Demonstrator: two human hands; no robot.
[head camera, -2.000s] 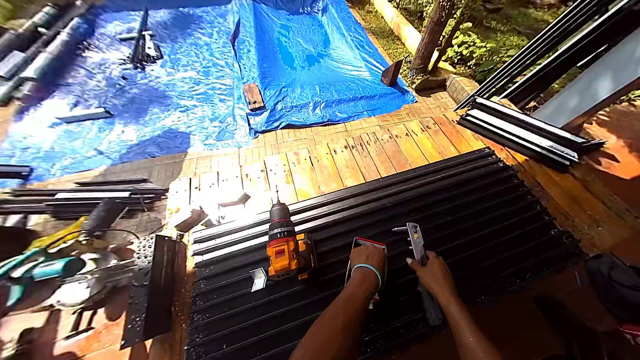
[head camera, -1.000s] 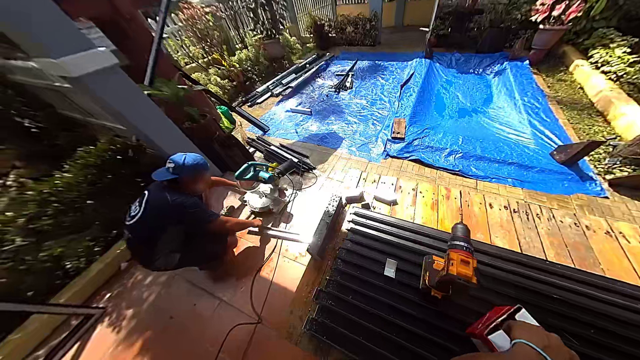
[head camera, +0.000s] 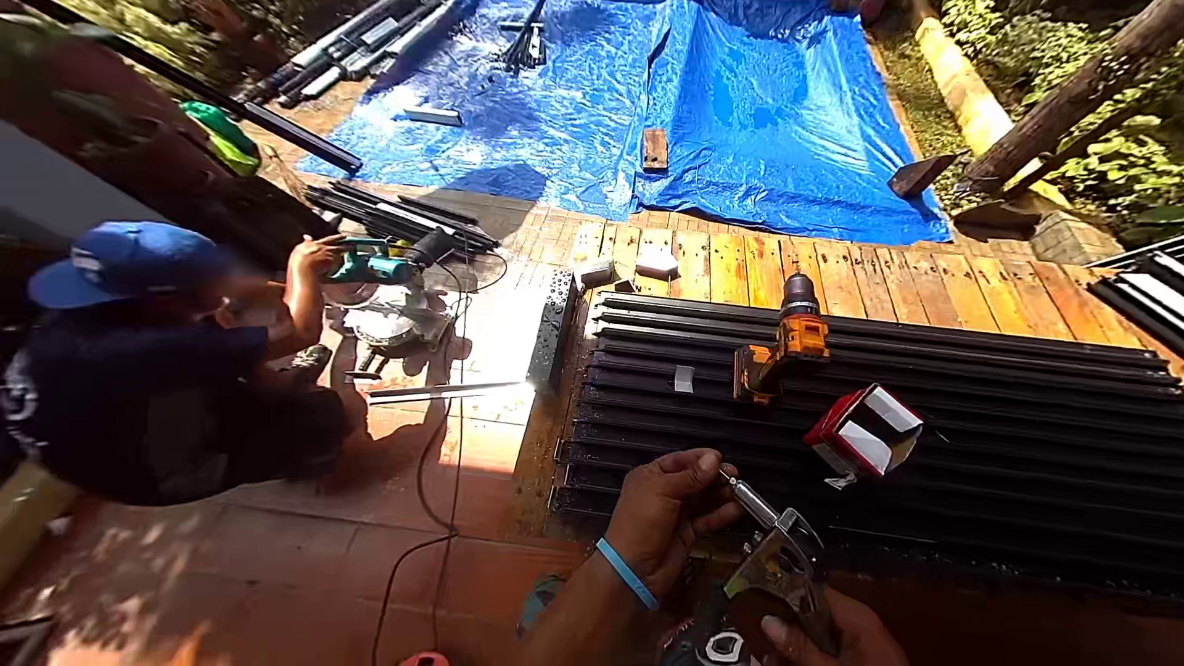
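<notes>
My left hand (head camera: 673, 509), with a light blue band at the wrist, pinches a thin metal pin, likely a rivet, at the nose of a hand riveter (head camera: 772, 546). The riveter's body is in my right hand (head camera: 832, 624), low in the view. Beyond them, an open red and white cardboard box (head camera: 865, 433) rests on black ribbed metal profiles (head camera: 999, 416). An orange and black cordless drill (head camera: 786, 342) stands on the same profiles, its chuck pointing away from me. A small pale piece (head camera: 684, 379) lies left of the drill.
At the left a person in a blue cap (head camera: 139, 370) crouches, one hand on a teal miter saw (head camera: 379, 268). Cables (head camera: 421, 490) cross the tiled floor. A dark metal piece (head camera: 553, 328) lies beside the profiles. Behind are wooden planks (head camera: 740, 268) and a blue tarpaulin (head camera: 768, 111).
My left hand has left the red box and is now at the riveter's nose. The crouching person's arm has risen to the saw's handle. The view has swung between frames.
</notes>
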